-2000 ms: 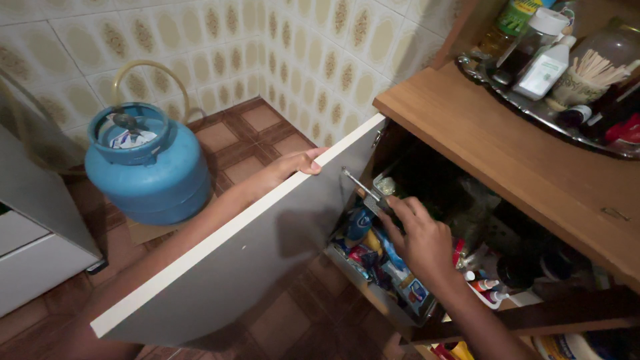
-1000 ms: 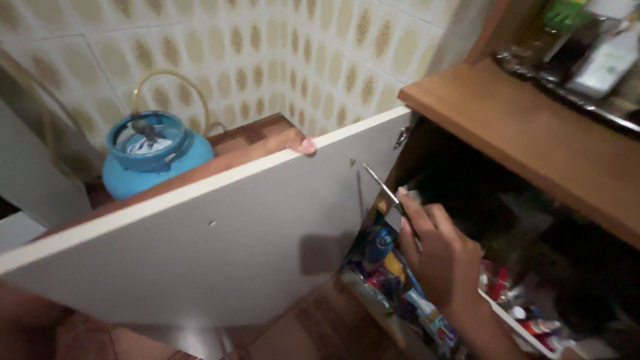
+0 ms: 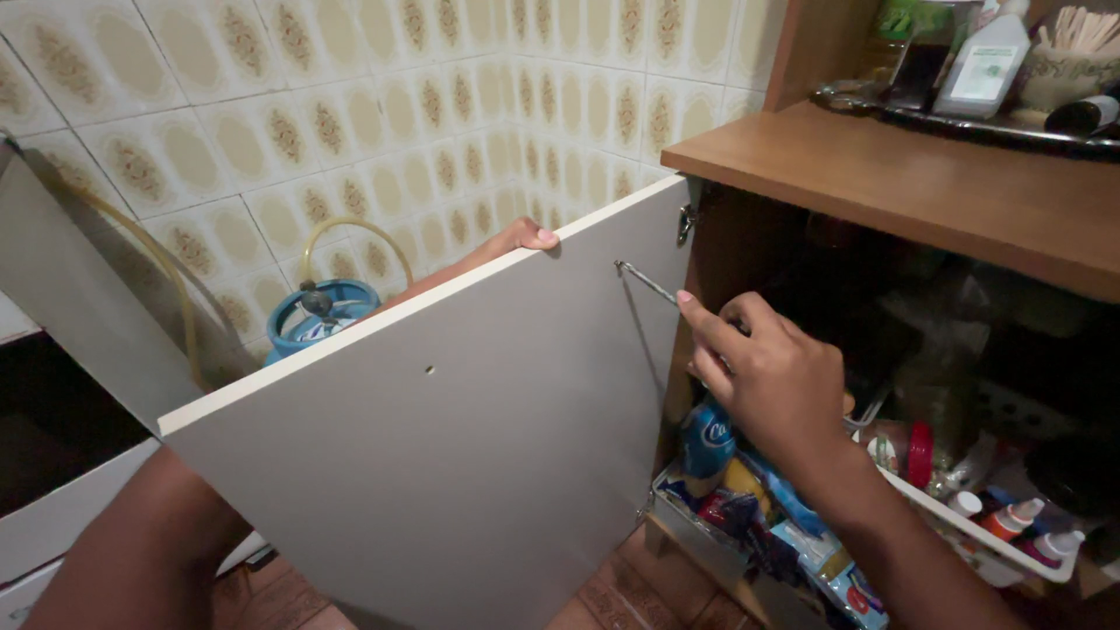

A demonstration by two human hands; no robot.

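My right hand (image 3: 770,376) grips a screwdriver, its handle mostly hidden in my fingers. The screwdriver's metal shaft (image 3: 649,283) points up and left, its tip at a small screw or hole near the top right of the grey cabinet door (image 3: 507,420). My left hand (image 3: 532,236) holds the door's pale top edge from behind, fingertips over it; the arm passes behind the door. A metal hinge (image 3: 686,224) joins the door to the wooden cabinet (image 3: 857,166). Another small hole (image 3: 430,370) shows left of centre on the door.
Packets and bottles fill a bin (image 3: 691,516) low in the cabinet, beside a white basket (image 3: 971,534) of small bottles. A tray (image 3: 980,127) with bottles stands on the cabinet top. Behind the door is a blue gas cylinder (image 3: 284,324) with a yellowish hose (image 3: 357,220); a tiled wall rises beyond.
The screwdriver's tip has come to the small spot on the door, after a visible gap one second ago. My left hand stays on the top edge. The view has shifted noticeably.
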